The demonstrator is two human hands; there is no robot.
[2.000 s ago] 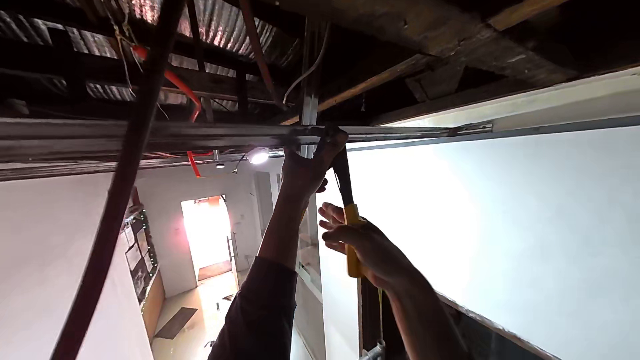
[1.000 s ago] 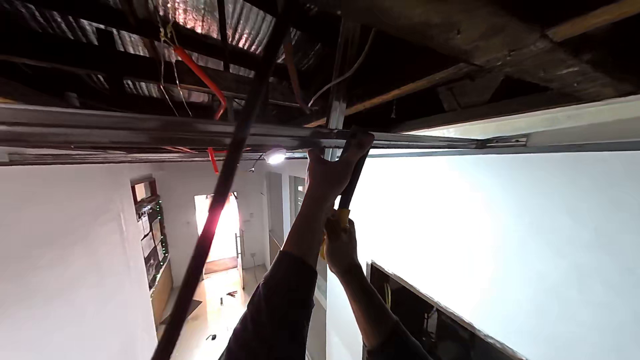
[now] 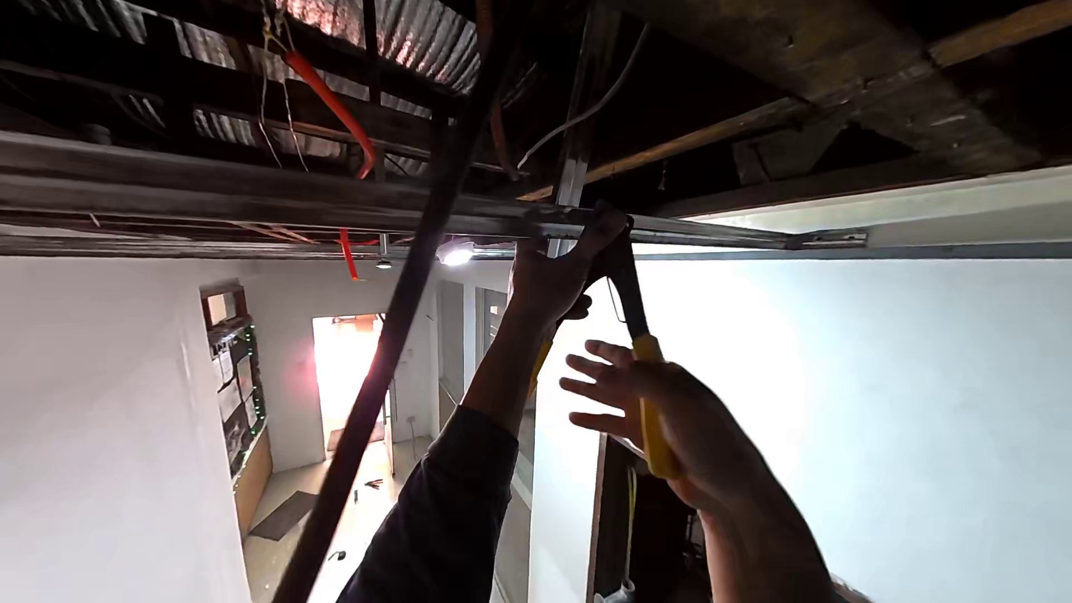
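Observation:
A two-handled tool (image 3: 628, 285) with a dark body and yellow grips meets the underside of a grey metal ceiling channel (image 3: 335, 201). Raised at the channel, my left hand (image 3: 548, 276) closes about the tool's dark head; its exact hold is partly hidden. The right yellow grip lies against the palm and thumb of my right hand (image 3: 645, 402), whose fingers are spread. Part of the other yellow grip shows behind my left forearm. An upright metal profile (image 3: 572, 180) crosses the channel just above my left hand.
A dark pole (image 3: 377, 368) slants across the near view. Orange conduit (image 3: 331, 100) and loose wires hang from the roof timbers. Wooden beams (image 3: 837, 92) run overhead at the right. A lit lamp (image 3: 455, 252) hangs beyond; a bright doorway (image 3: 347, 377) and floor lie below.
My right hand was closed near the tool's lower part one second ago; now its fingers are spread and the handles stand apart. My left hand stays up at the channel.

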